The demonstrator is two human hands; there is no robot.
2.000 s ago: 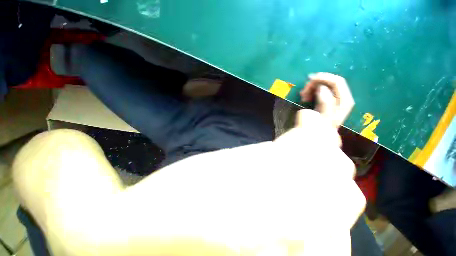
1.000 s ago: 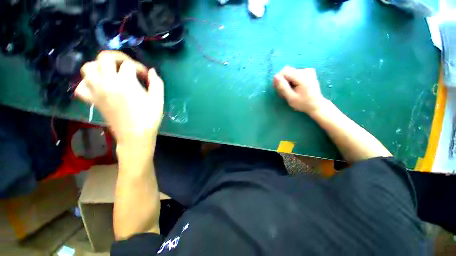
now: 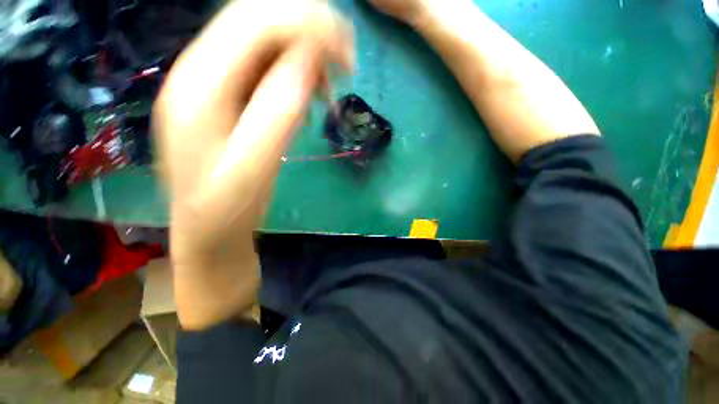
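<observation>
A small black unit (image 3: 360,130) with a thin red wire lies on the green bench in front of me. Its wire runs left and ends in a tiny white tip. My left hand (image 3: 252,87) is raised above the bench just left of the unit, blurred, with its fingertips bent near the unit's upper left side. Whether it holds anything cannot be told. My right hand (image 3: 400,8) is at the top edge of the picture, mostly cut off, and its fingers cannot be made out.
Black wired parts (image 3: 55,130) and a red wire tangle (image 3: 94,156) cover the bench's left. Yellow tape (image 3: 424,229) marks the near edge of the bench (image 3: 489,197). Cardboard cartons (image 3: 162,304) stand below at left. Part of another person (image 3: 31,276) shows at far left.
My left hand has moved right and up from the parts pile. The black unit now lies on the bench in front of me. My right hand has moved to the top edge.
</observation>
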